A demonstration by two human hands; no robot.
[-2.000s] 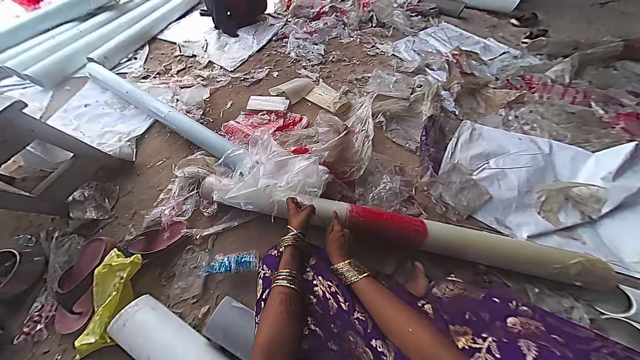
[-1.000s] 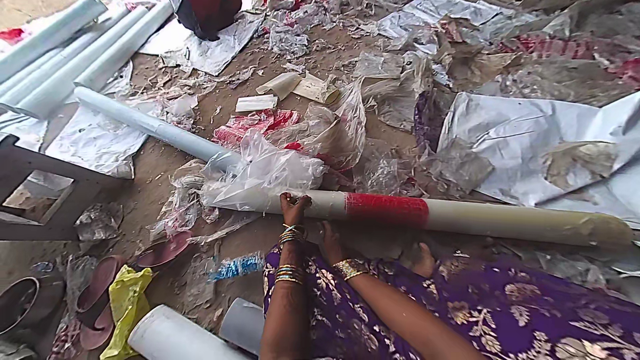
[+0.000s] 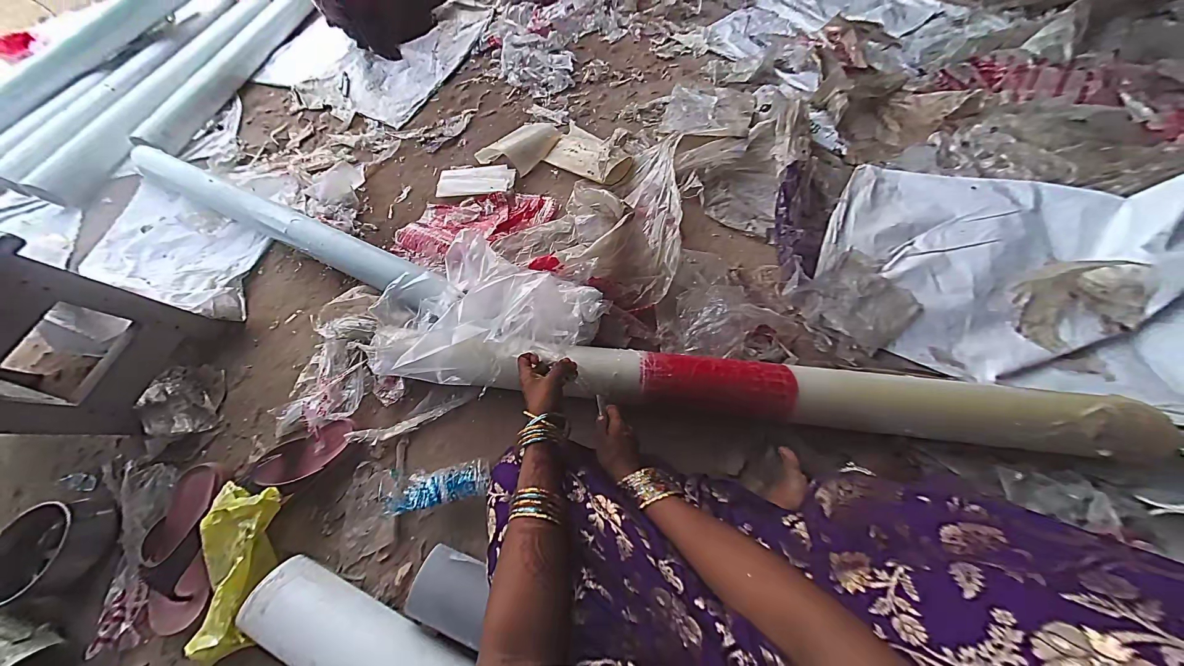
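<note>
A long pale pipe point(image 3: 925, 411) with a red band point(image 3: 720, 385) lies crosswise in front of me. Clear plastic film point(image 3: 499, 301) is bunched over its left end. My left hand point(image 3: 544, 381) is at the pipe just left of the red band, its fingers closed on the edge of the film. My right hand point(image 3: 615, 439) is just below the pipe, holding a small thin pale tool point(image 3: 600, 405) upright between its fingers; its kind is not clear. Bangles circle both wrists.
A light blue pipe point(image 3: 277, 222) runs to the upper left, towards several stacked pipes point(image 3: 148, 111). White sheets point(image 3: 1017, 250) and plastic scraps litter the ground. A grey frame point(image 3: 102, 342), sandals point(image 3: 180, 518), a yellow bag point(image 3: 231, 555) and a white pipe end point(image 3: 324, 610) lie near me.
My right hand was on the pipe beside the red band two seconds ago; it is now below the pipe with a thin tool showing. My left hand remains at the pipe.
</note>
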